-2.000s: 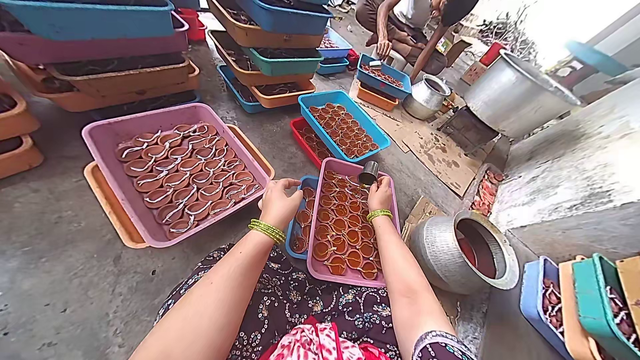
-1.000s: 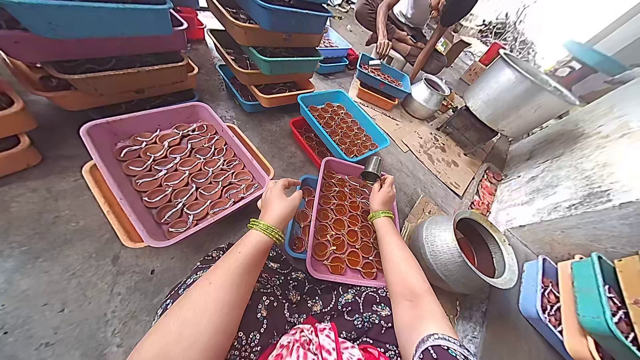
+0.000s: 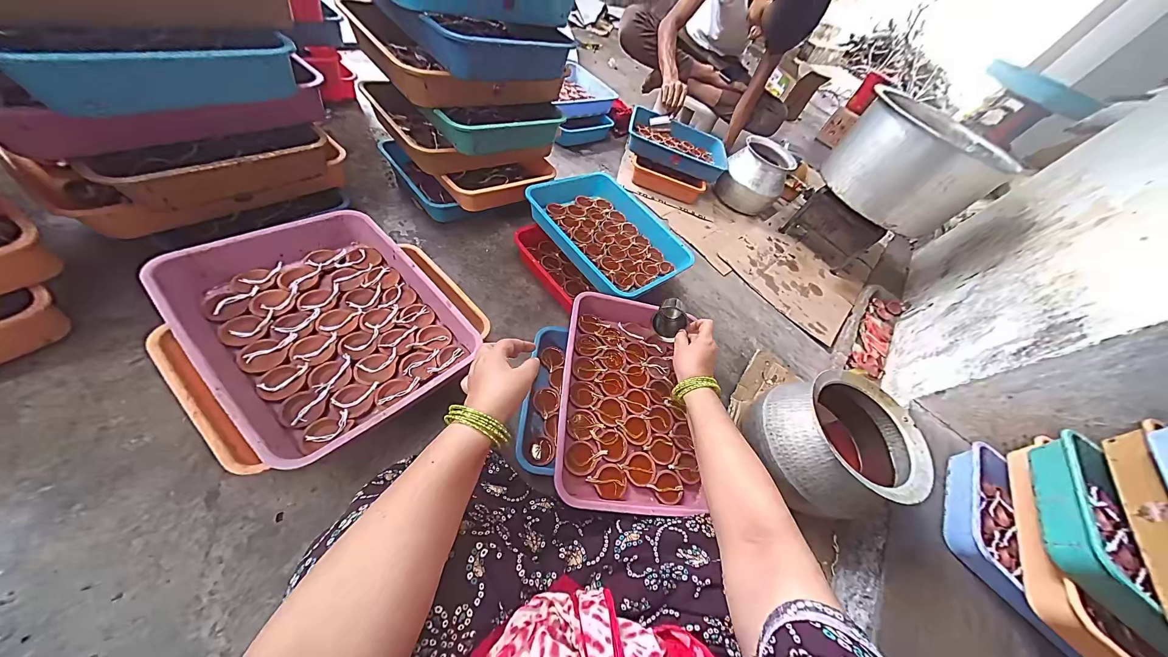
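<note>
My right hand [image 3: 695, 351] holds a small metal cup [image 3: 670, 318] over the upper right part of a pink plastic tray [image 3: 573, 365]. That tray holds rows of clay lamps [image 3: 636, 429] with white wicks, many filled with orange-brown liquid. It rests partly over a blue tray [image 3: 526, 429] with more lamps. My left hand [image 3: 500, 374] is held between the two pink trays, fingers bent and seemingly holding nothing. To its left, a larger pink tray [image 3: 274, 456] with wicked clay lamps sits on an orange tray [image 3: 196, 401]. A dented metal pot [image 3: 789, 447] with reddish liquid stands to the right.
Stacked trays [image 3: 155, 82] rise at left and behind. A blue tray of lamps [image 3: 673, 274] overlaps a red one [image 3: 529, 251] ahead. Another person [image 3: 712, 55] works beyond near a small pot [image 3: 753, 182]. A large metal vessel [image 3: 903, 160] and wall stand right; upright trays [image 3: 1058, 538] lower right.
The metal cup in my right hand has changed its tilt and shifted slightly between the frames, staying over the upper end of the pink tray. My left hand remains in about the same place.
</note>
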